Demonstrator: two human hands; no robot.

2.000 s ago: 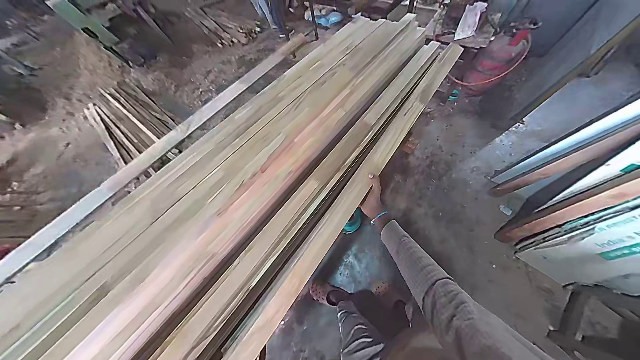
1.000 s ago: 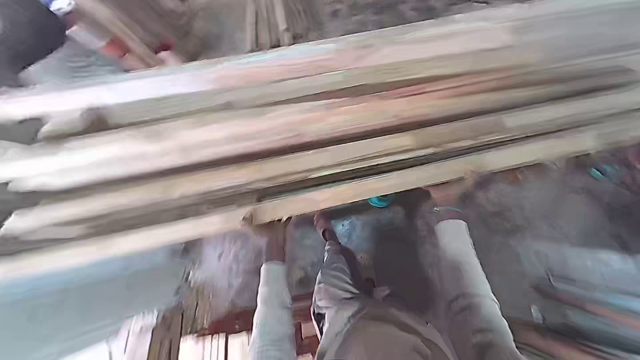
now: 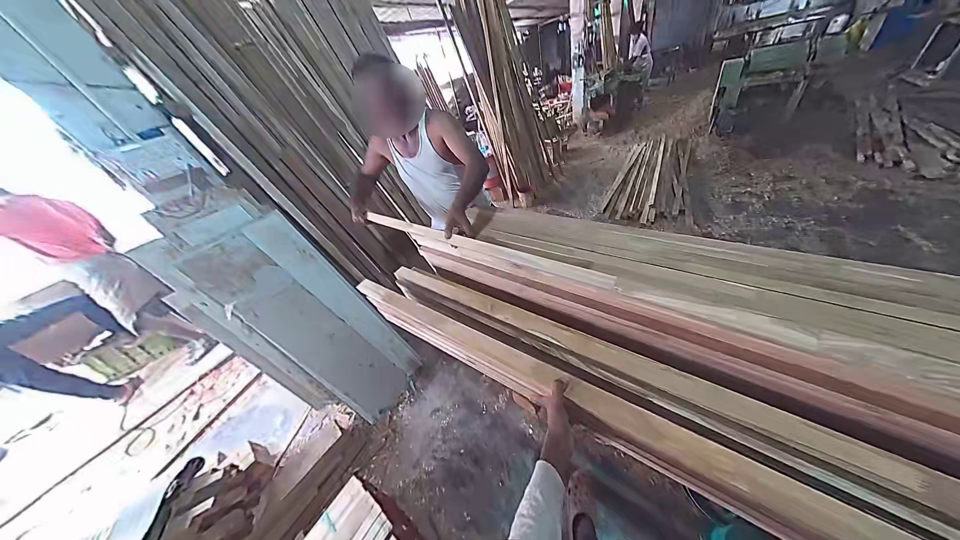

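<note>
Long wooden boards (image 3: 720, 300) lie side by side in stacks, running from the center to the right edge. My left hand (image 3: 556, 397) is at the near edge of the closest stack (image 3: 480, 352), its thumb on the top board and the other fingers hidden at the side. My right hand is out of the frame. Across the stacks, a co-worker (image 3: 435, 165) in a white vest has both hands on the end of a pale board (image 3: 510, 255) that lies on the far boards.
A blue-grey metal panel (image 3: 315, 300) stands left of the boards, beside wood offcuts (image 3: 232, 487). Tall strips of wood (image 3: 247, 112) lean behind it. Another person (image 3: 67, 262) bends down at the far left. A pile of short sticks (image 3: 652, 176) lies on the floor beyond.
The view has swung left to the boards' far end, where the co-worker now shows. My left hand stays at the near boards' edge; my right hand has left the view.
</note>
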